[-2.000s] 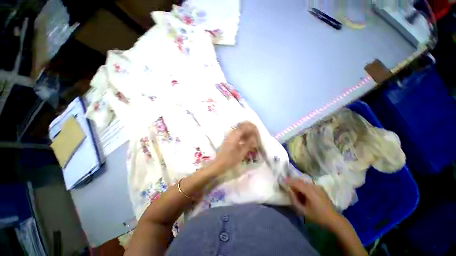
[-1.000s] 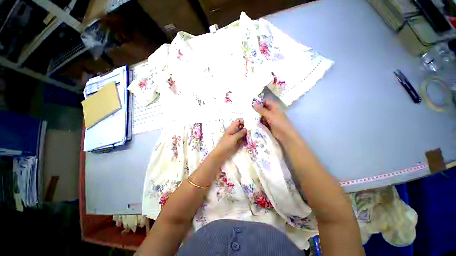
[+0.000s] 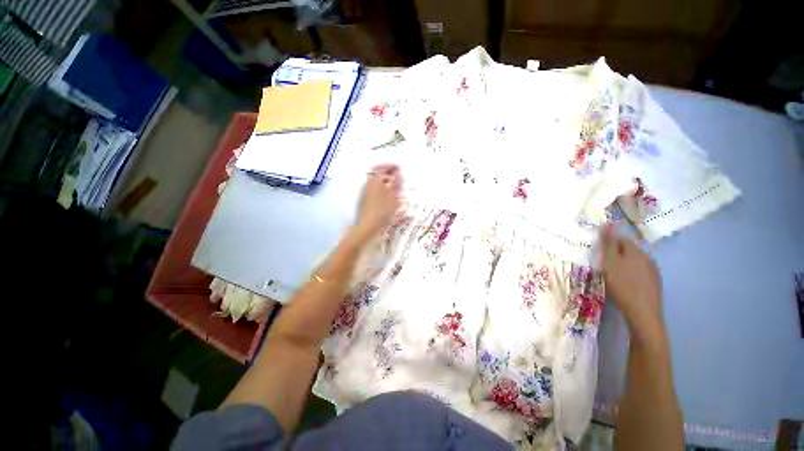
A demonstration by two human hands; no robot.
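The cream floral dress (image 3: 494,176) lies spread on the table, bodice away from me, gathered skirt (image 3: 450,308) towards me and over the near edge. My left hand (image 3: 381,192) is closed on the dress at the left end of the waist seam (image 3: 516,216). My right hand (image 3: 624,260), slightly blurred, has its fingers closed on the cloth at the right end of the waist, below the right sleeve (image 3: 679,176). The left sleeve area is partly folded. No snips can be made out in either hand.
A clipboard with papers (image 3: 291,154) and a yellow pad (image 3: 295,106) lies at the table's left. A red crate (image 3: 198,304) with cream garments stands below left. A measuring tape (image 3: 727,433) runs along the near edge at right. A dark tool is cut off at the right rim.
The view has turned, so the dress shows further right. My hands have moved from close together at the right of the waist to its two sides. The dress lies flatter and straighter than two seconds ago.
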